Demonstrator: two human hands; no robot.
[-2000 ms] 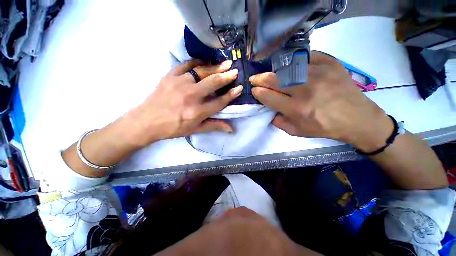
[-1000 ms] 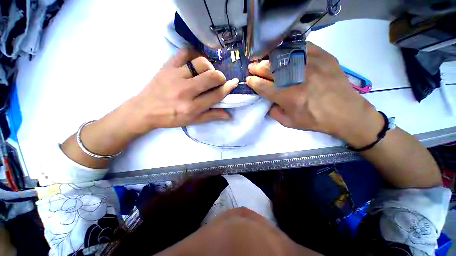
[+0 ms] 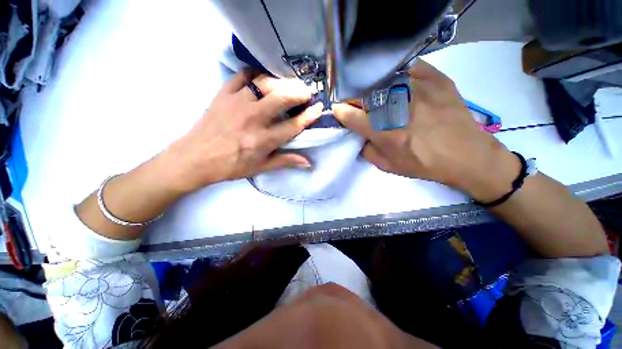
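Note:
The dark fabric piece (image 3: 329,121) lies under the sewing machine head (image 3: 300,41), mostly covered by my fingers. The pale cloth (image 3: 320,167) is joined at its near edge and spreads towards me with a rounded lower edge. My left hand (image 3: 249,129) presses on the dark fabric from the left, fingertips beside the presser foot (image 3: 318,86). My right hand (image 3: 426,133) presses on it from the right, its index fingertip close to the left one. The grey attachment (image 3: 390,108) hides part of my right fingers. The needle tip cannot be made out.
Thread snips with blue and pink handles (image 3: 484,116) lie right of my right hand. A dark scrap cloth (image 3: 567,112) is at far right. A cut pieces pile (image 3: 31,51) is at upper left. Scissors (image 3: 17,238) are at the left edge. A tape measure (image 3: 341,228) runs along the front edge.
The dark fabric has moved away from me under the machine, so less of it shows. My fingertips are closer together and nearer the presser foot. The view has shifted slightly.

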